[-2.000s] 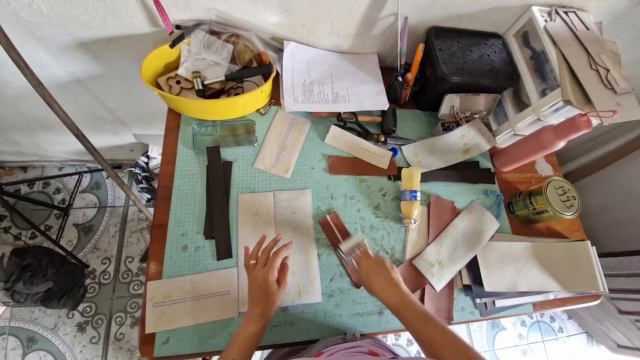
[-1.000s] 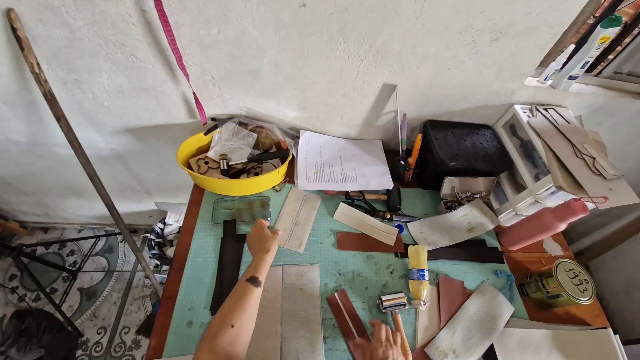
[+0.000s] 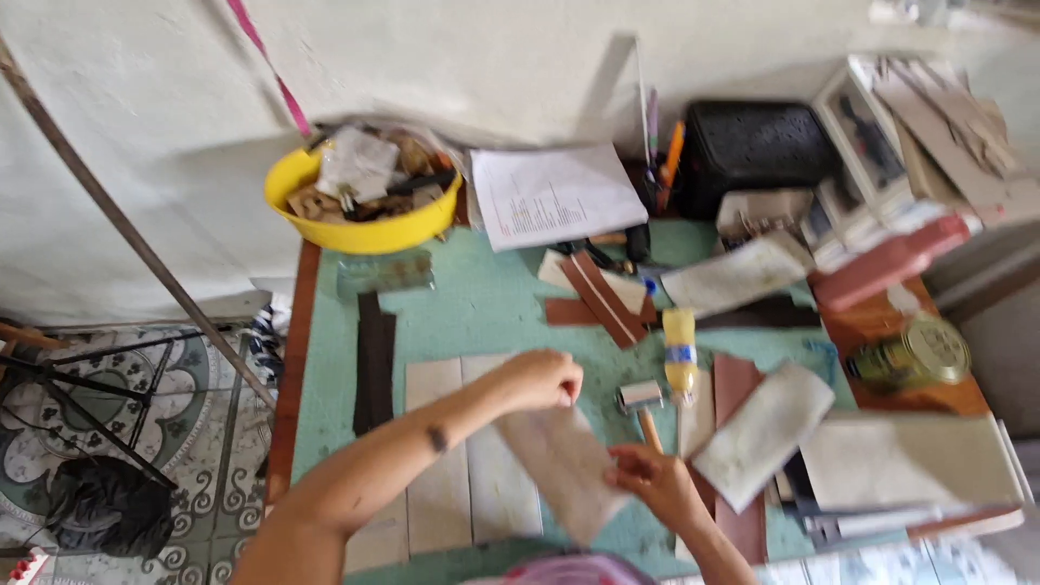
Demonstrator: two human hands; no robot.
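Note:
My left hand (image 3: 546, 378) pinches the upper end of a pale rectangular leather piece (image 3: 561, 463), which hangs tilted over the mat. At that piece's right edge are the fingers of my right hand (image 3: 650, 479); whether they grip it is blurred. Below it, two pale panels (image 3: 435, 455) lie side by side on the green cutting mat (image 3: 479, 301). A roller with a wooden handle (image 3: 642, 398) rests just above my right hand. Beyond it, a brown leather strip with a pale line (image 3: 603, 299) lies across another brown strip (image 3: 569, 312). A yellow glue bottle (image 3: 680, 349) lies nearby.
Dark strips (image 3: 375, 366) lie at the left of the mat. Behind are a yellow basin (image 3: 366, 231), printed paper (image 3: 561, 195) and a black box (image 3: 760, 154). To the right are a pink bottle (image 3: 894, 260), a tin can (image 3: 918, 349) and stacked sheets (image 3: 910, 463).
The brown strip with the pale line has moved from beside the roller onto the other brown strip. My left hand has come back from the far left with a pale piece. My right hand has left the roller.

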